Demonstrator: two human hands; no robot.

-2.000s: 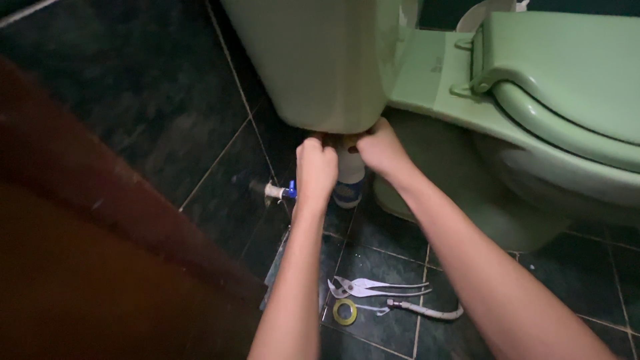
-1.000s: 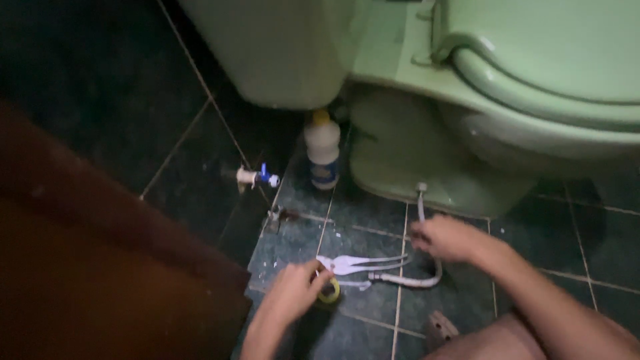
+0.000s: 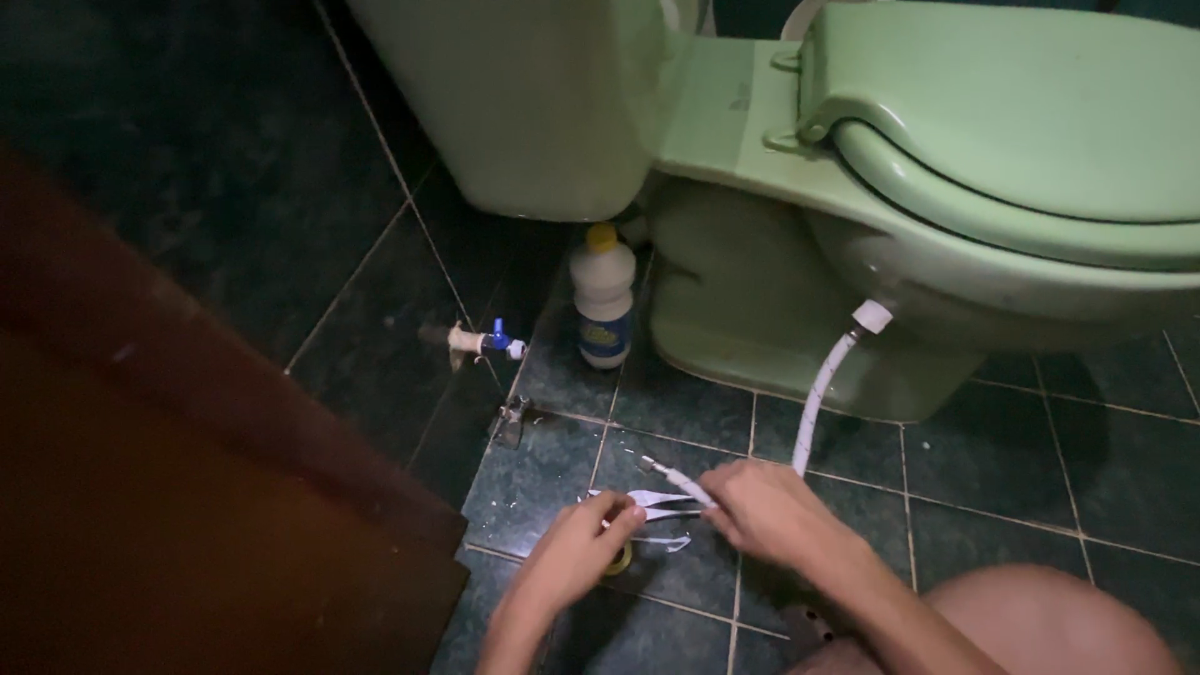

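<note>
My right hand [image 3: 773, 516] is closed around a white braided flexible hose [image 3: 817, 403], whose white plastic nut points up before the toilet base and whose metal-ended tip points left. My left hand [image 3: 577, 544] is just left of that tip, thumb and fingertips pinched together over the pliers; a small pale bit shows at the fingertips, too small to identify. The slip-joint pliers [image 3: 661, 498] lie on the floor tiles, partly behind my left hand. A yellow tape roll [image 3: 619, 561] sits beneath that hand, with a strip of white tape [image 3: 670, 543] beside it.
A green toilet [image 3: 787, 272] with its tank stands ahead. A white bottle with a yellow cap [image 3: 603, 295] stands under the tank. A blue-handled valve [image 3: 497, 339] projects from the tiled wall, above an old metal fitting [image 3: 511, 422] on the floor. A brown wooden door [image 3: 216, 469] fills the lower left.
My hands have come down from under the tank to the floor. The hose, lying on the tiles earlier, is now raised in my right hand.
</note>
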